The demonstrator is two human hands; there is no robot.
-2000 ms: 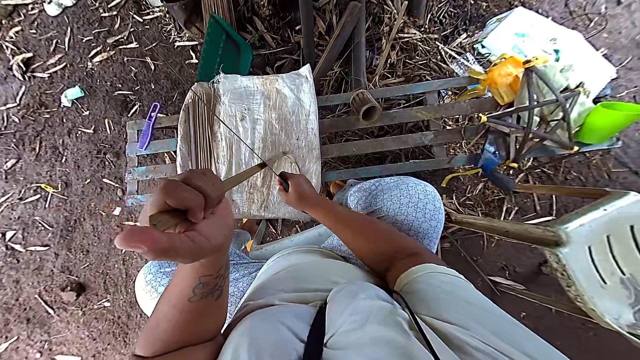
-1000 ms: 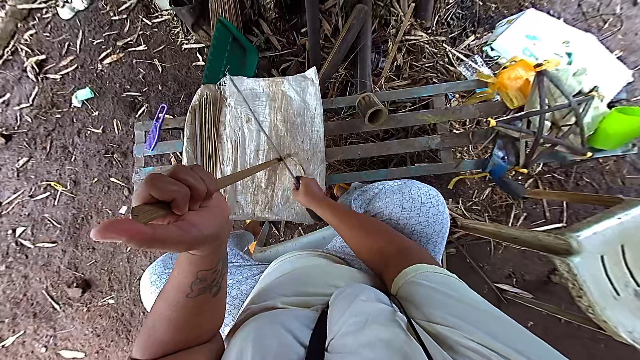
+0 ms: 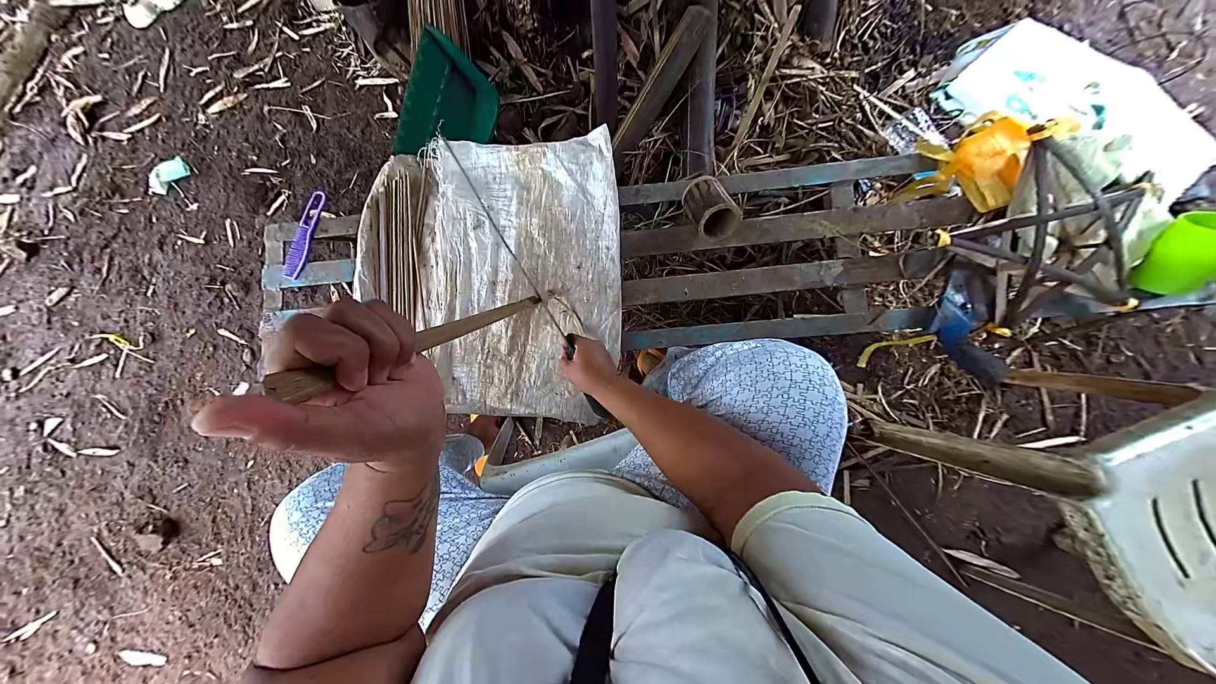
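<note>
My left hand (image 3: 351, 380) is raised at the left, its fingers curled round a wooden stick (image 3: 480, 324) and its thumb stretched out to the left. The stick's thin end points right, over a worn woven plastic sack (image 3: 532, 209). My right hand (image 3: 591, 366) grips a dark handle at the sack's lower right edge. From that handle a long thin dark tool (image 3: 494, 223), blade or rod I cannot tell, runs up and left over the sack and crosses the stick's tip. A bundle of thin slats (image 3: 397, 247) lies along the sack's left side.
The sack lies on a slatted bench (image 3: 750, 275). A purple comb-like item (image 3: 304, 236) is at its left end. Behind are a green dustpan-like piece (image 3: 446, 95) and a bamboo tube (image 3: 712, 207). Bags (image 3: 1073, 104), a lime-green container (image 3: 1178, 255) and a white plastic chair (image 3: 1159, 513) are right.
Both hands keep their holds. The stick and the thin dark tool still cross above the sack, and the tool's angle has shifted a little.
</note>
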